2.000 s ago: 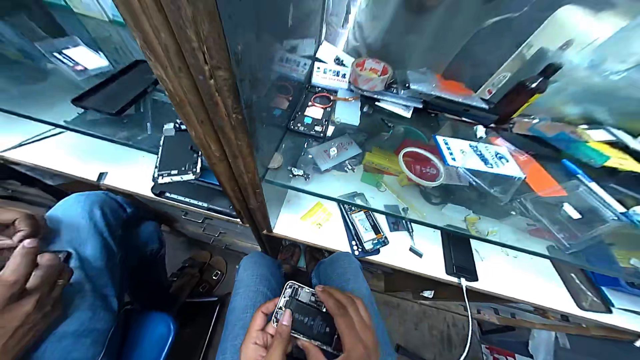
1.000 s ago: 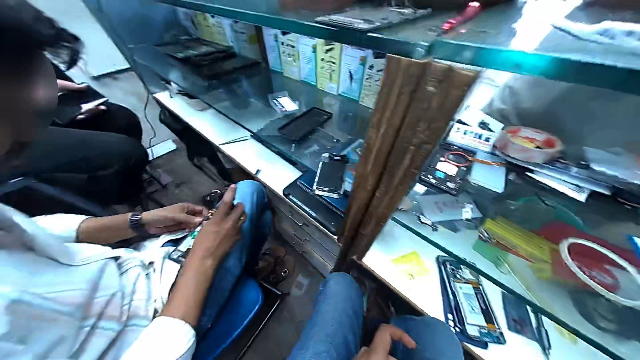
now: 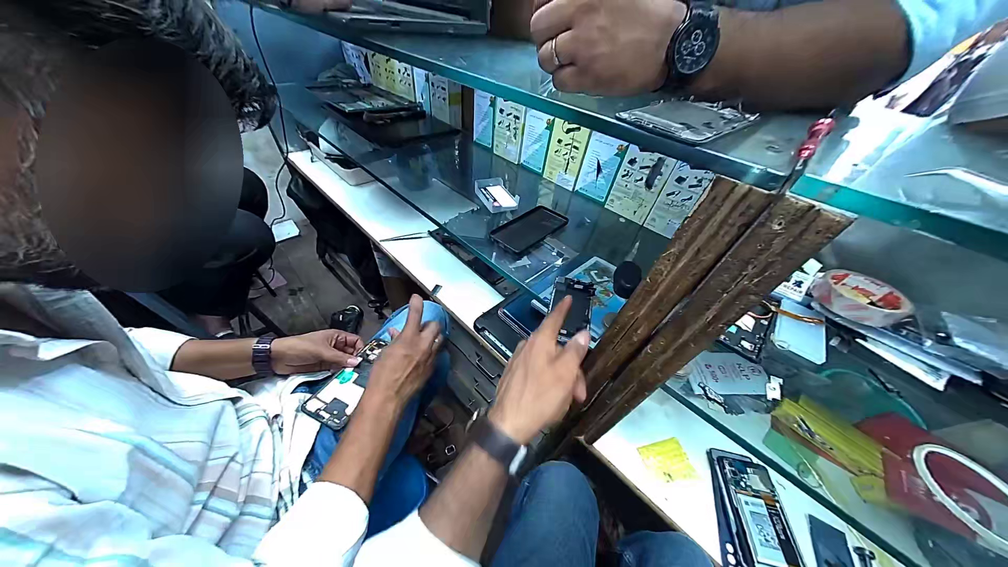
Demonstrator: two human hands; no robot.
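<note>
My left hand (image 3: 539, 386), with a dark-strapped watch at the wrist, reaches forward with its index finger extended and its fingers apart. Nothing shows in its grasp. The fingertip overlaps a dark opened phone (image 3: 575, 303) lying beside the wooden post; contact cannot be told. A blue-backed device (image 3: 521, 313) and a black flat device (image 3: 494, 332) lie next to that phone. My right hand is out of view. At the lower right, an opened phone with its battery and board exposed (image 3: 760, 516) rests on the white counter near a yellow paper (image 3: 666, 459).
A co-worker at the left holds an opened phone (image 3: 337, 398) in both hands. Another person's watched hand (image 3: 610, 43) rests on the upper glass shelf (image 3: 551, 98). The wooden post (image 3: 693, 307) stands right of my hand. A black tray-like case (image 3: 529, 229) and tape roll (image 3: 862, 298) lie behind glass.
The view has swung left. Two seconds ago both my hands held an opened phone over my lap; now my left hand is extended forward. Another person's hand has appeared on the upper shelf.
</note>
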